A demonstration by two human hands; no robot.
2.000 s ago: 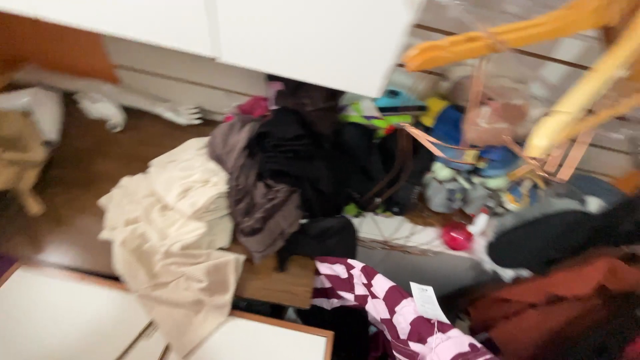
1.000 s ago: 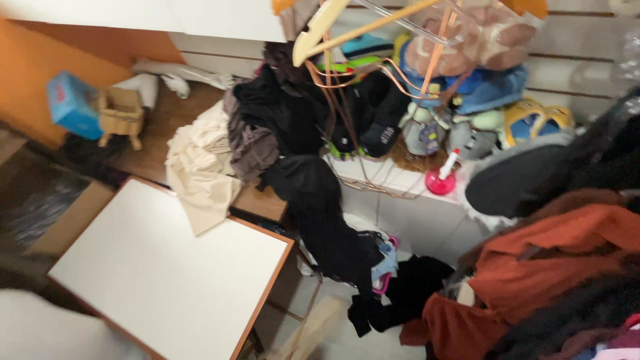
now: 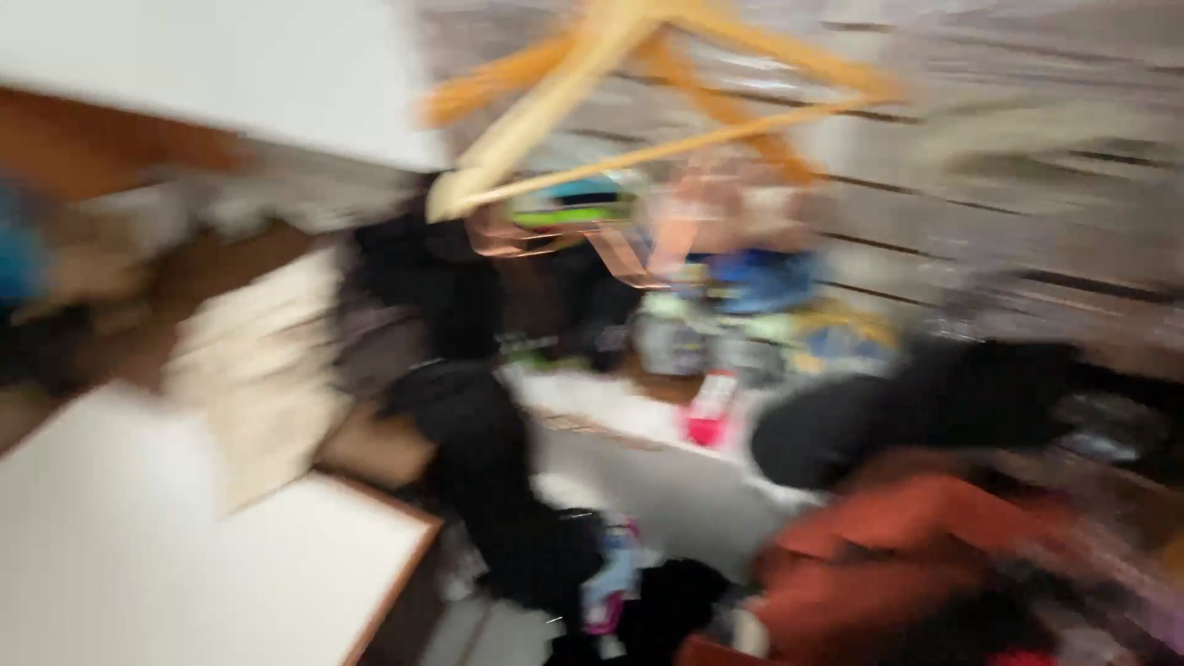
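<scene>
Neither my left hand nor my right hand shows in the head view, which is badly blurred. Pale wooden clothes hangers [image 3: 555, 111] and orange ones hang at the top centre, with copper-coloured wire pieces [image 3: 620, 259] below them. Behind these, black clothing [image 3: 425, 287] lies in a heap beside a cream cloth [image 3: 268, 370]. A long black garment [image 3: 490, 462] drapes down from the heap toward the floor. Rust-red clothing [image 3: 888, 555] lies at the lower right, with a dark oval item [image 3: 819, 430] above it.
A white board or tabletop with a brown edge [image 3: 277, 564] fills the lower left. White panels [image 3: 222, 74] overhang the upper left. Plush-looking items [image 3: 758, 277] and a pink-and-white object [image 3: 710, 412] sit on a white ledge before a slatted wall [image 3: 962, 194].
The maroon-and-pink patterned garment at the bottom two seconds ago is out of view. The view has swung, and hangers now span the top centre.
</scene>
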